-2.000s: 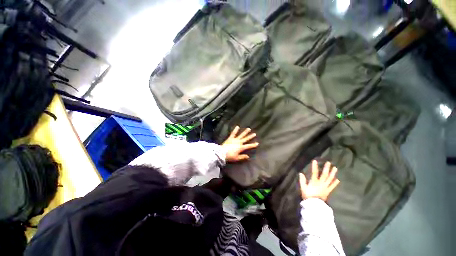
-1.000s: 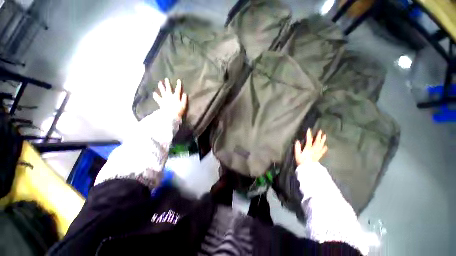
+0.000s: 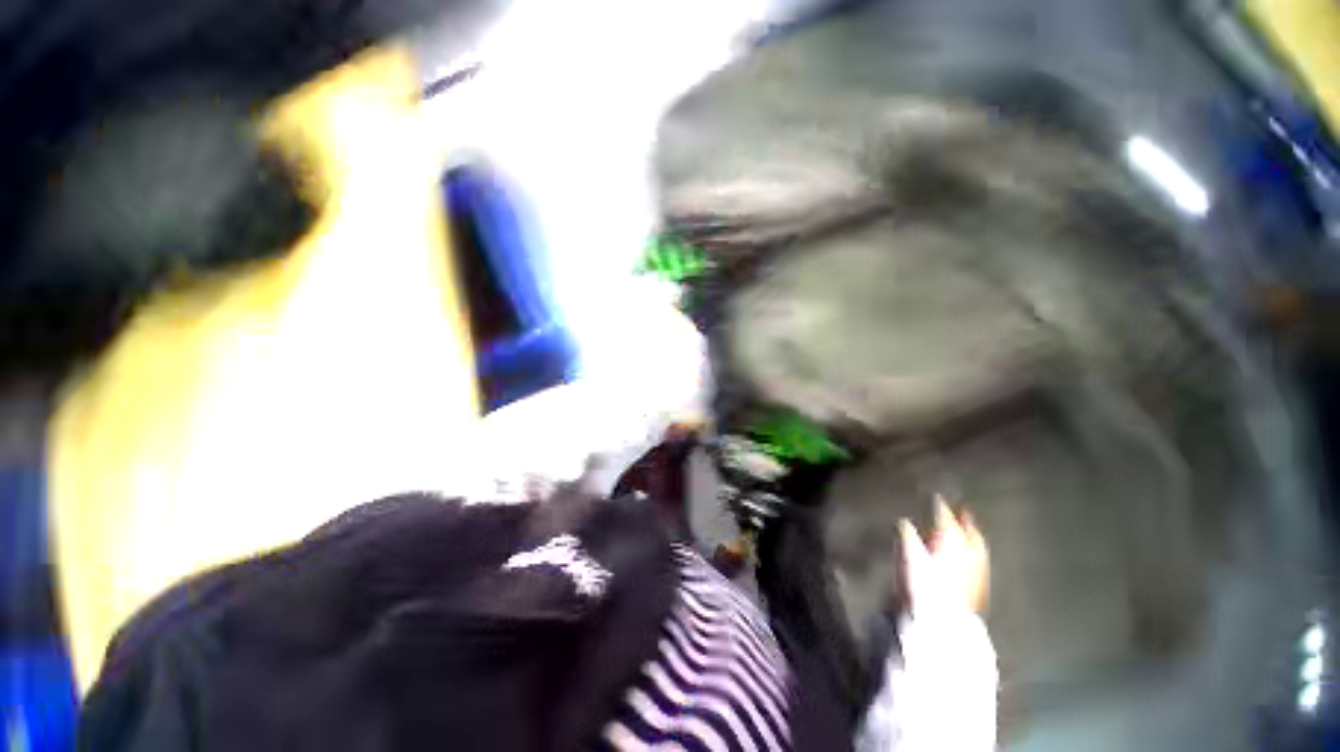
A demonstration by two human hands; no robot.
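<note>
The frame is strongly blurred. Several olive-grey backpacks (image 3: pixel 897 316) lie overlapping on the floor to the right of centre. Green hang tags show at their near edges, one (image 3: pixel 794 436) beside my legs and another (image 3: pixel 675 259) further up. My right hand (image 3: pixel 945 558) is over the nearest backpack at the lower right, fingers apart, with nothing seen in it. My left sleeve reaches toward the centre, but the left hand is washed out by glare and blur and cannot be made out.
A yellow worktable (image 3: pixel 191 441) stands at the left, with dark blurred items at its far side. A blue crate (image 3: pixel 507 287) is between the table and the backpacks. Another yellow tabletop (image 3: pixel 1301 44) shows at the top right corner.
The view has swung left, so the table and crate show larger. My left hand has left the upper-left backpack. My right hand remains over the nearest right backpack.
</note>
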